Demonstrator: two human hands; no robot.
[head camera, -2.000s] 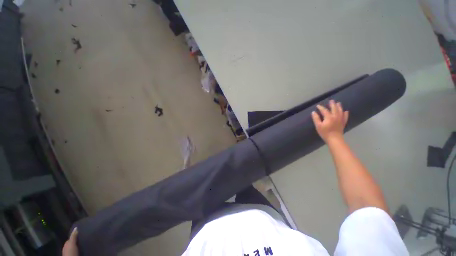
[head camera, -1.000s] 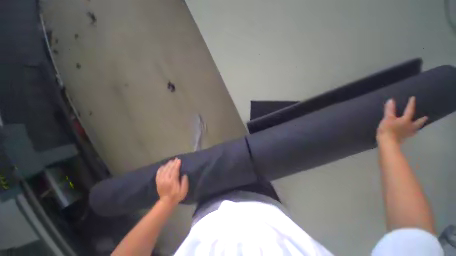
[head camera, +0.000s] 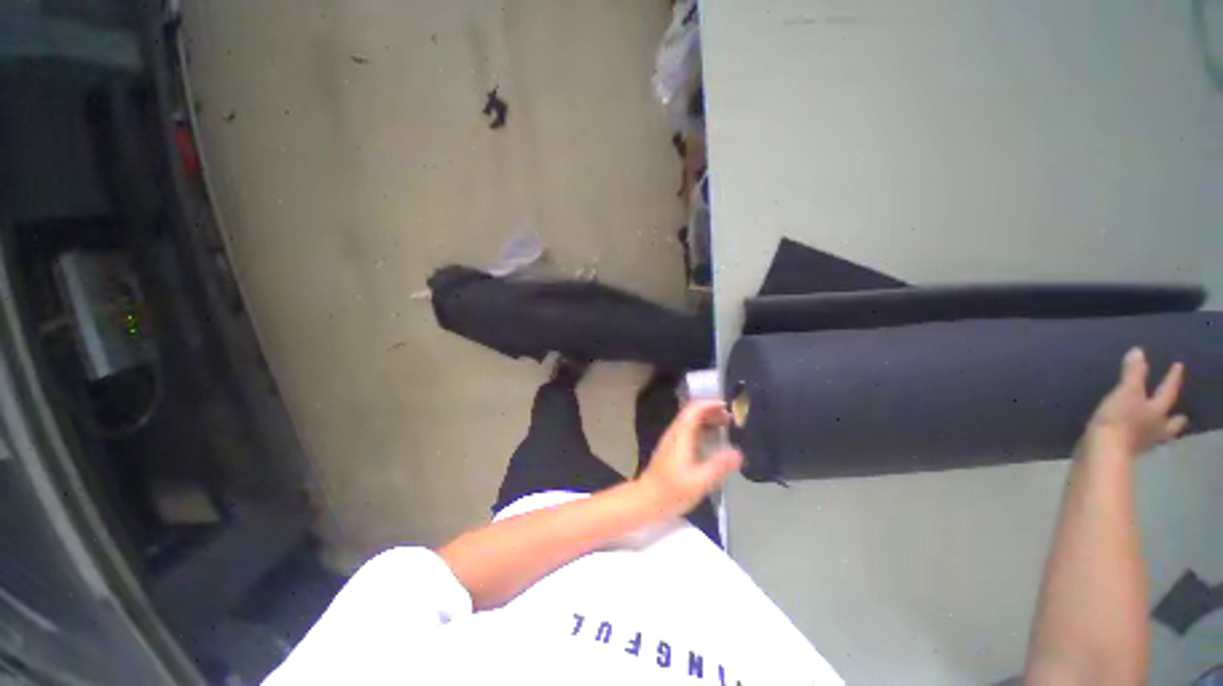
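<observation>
A thick dark fabric roll (head camera: 925, 402) lies on the pale grey-green table (head camera: 939, 134), its near end at the table edge with a pale core showing. My right hand (head camera: 1140, 409) rests on top of it with fingers spread. My left hand (head camera: 697, 456) is at the roll's end by the table edge, fingers apart, slightly blurred. A second dark roll piece (head camera: 563, 315) is off the table, low over the floor near my feet, and looks blurred. A thinner dark roll (head camera: 979, 303) and a flat dark piece (head camera: 818, 268) lie behind the main roll.
The brown floor (head camera: 349, 201) has scraps and a clear plastic piece (head camera: 516, 253). Bits of material show under the table edge. A dark machine with a grey box (head camera: 107, 315) stands at the left. A dark scrap (head camera: 1183, 600) lies on the table at the lower right.
The left part of the roll has come away from the rest and dropped toward the floor. My left hand has left it and moved right to the roll's end. My right hand stays on the roll.
</observation>
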